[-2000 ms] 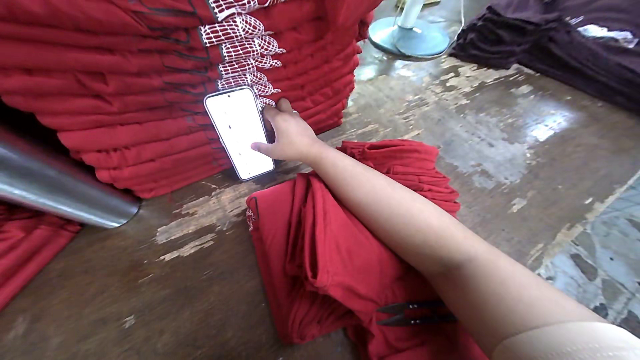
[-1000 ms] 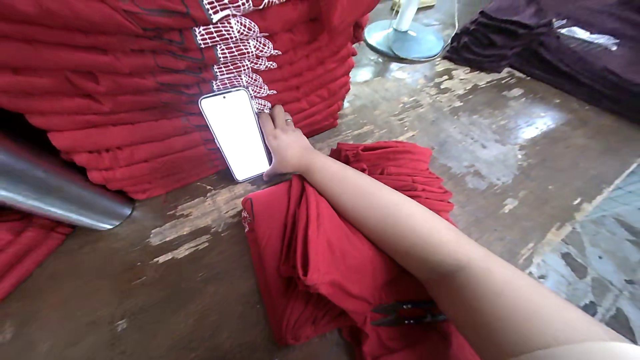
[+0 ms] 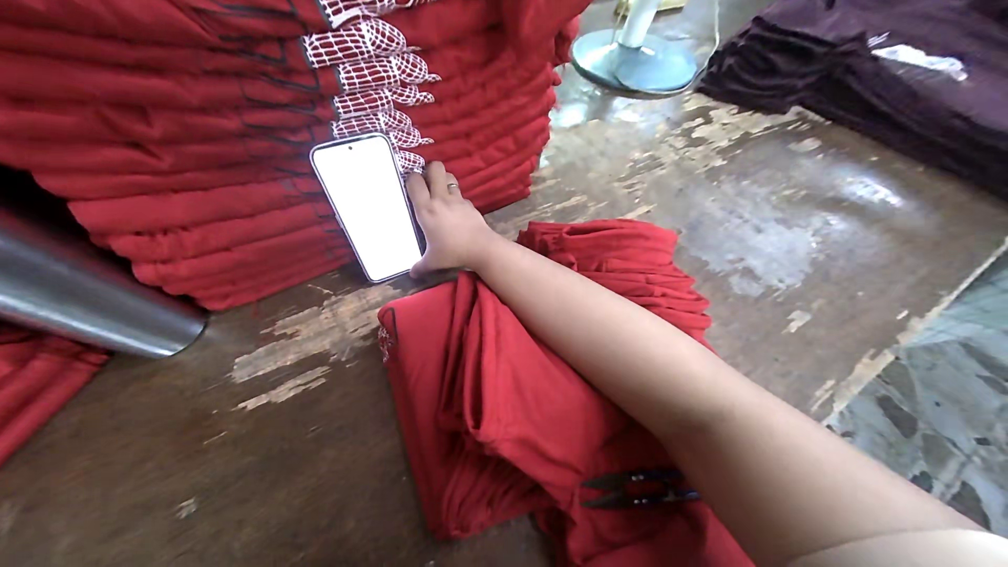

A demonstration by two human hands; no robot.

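A smartphone (image 3: 368, 206) with a bright white screen stands tilted against a tall stack of folded red garments (image 3: 220, 157) with white net-patterned trim. My right hand (image 3: 450, 220) grips the phone's right edge, thumb near its lower corner, a ring on one finger. Beneath my forearm lies a smaller pile of folded red garments (image 3: 504, 378). Thread snips (image 3: 634, 488) with dark blades rest on that pile, partly hidden by the forearm. My left hand is out of view.
A metal cylinder (image 3: 94, 291) lies at the left beside more red cloth (image 3: 39, 386). Dark purple garments (image 3: 890, 87) are piled at the back right. A round pale blue stand base (image 3: 634, 63) with a cord is on the worn wooden table (image 3: 756, 220). Patterned floor (image 3: 937, 417) shows at the right.
My right thumb has moved from the front of the phone's screen to its lower right edge. The screen now looks plain white, where faint marks showed before.
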